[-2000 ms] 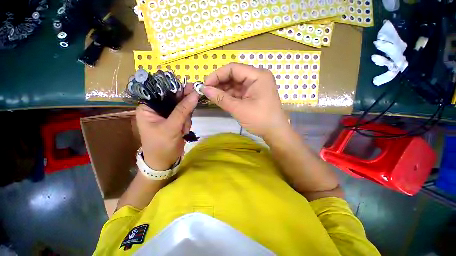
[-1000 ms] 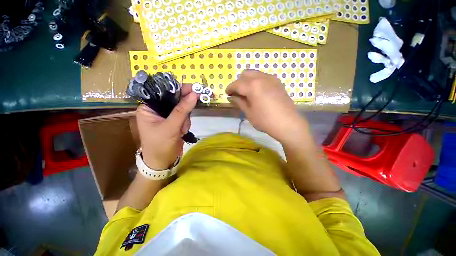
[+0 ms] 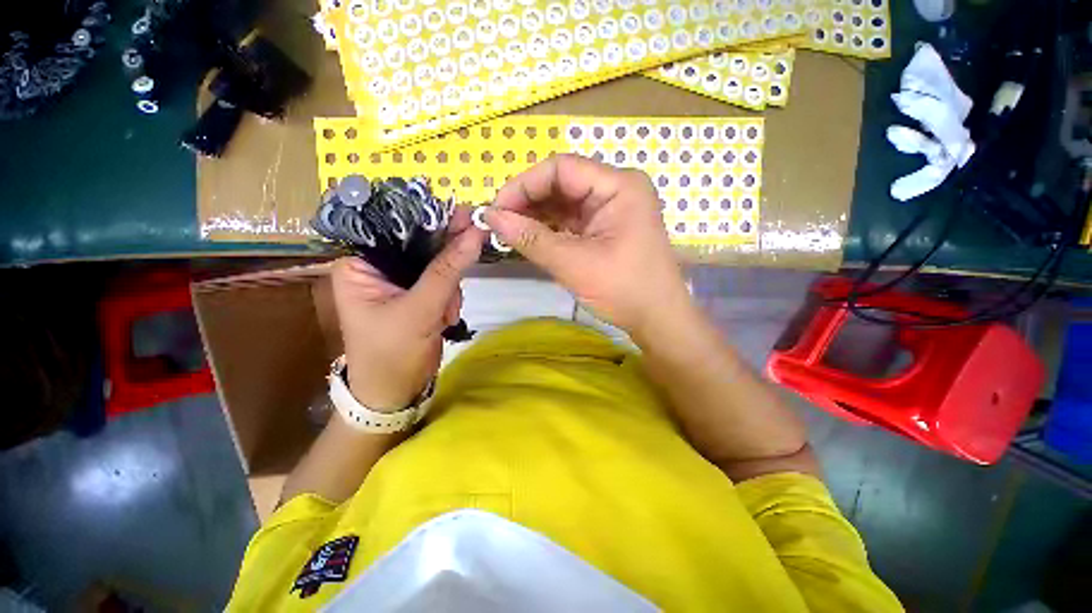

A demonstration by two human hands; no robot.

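My left hand [image 3: 401,317] is closed around a bunch of wired round components [image 3: 381,218], their grey and silver discs fanned out above the fist and black lead ends [image 3: 457,331] hanging below. My right hand [image 3: 599,240] pinches a small white adhesive ring [image 3: 481,217] between thumb and index finger, at the left thumb tip. Another small disc shows just below the right fingertips, partly hidden. The adhesive sheet in use [image 3: 419,141] lies behind the hands, bare yellow with dark dots on its left and white rings on its right.
Full adhesive sheets [image 3: 539,54] lie behind on cardboard [image 3: 808,156]. Dark component bundles [image 3: 246,90] are at the left, a white glove [image 3: 932,126] and black cables at the right. An open cardboard box [image 3: 258,371] stands below the bench edge; a red stool [image 3: 916,365] is at the lower right.
My right hand moved left from beside the sheet to my left fingertips and now pinches a ring there. My left hand still holds the bunch, nearly in place.
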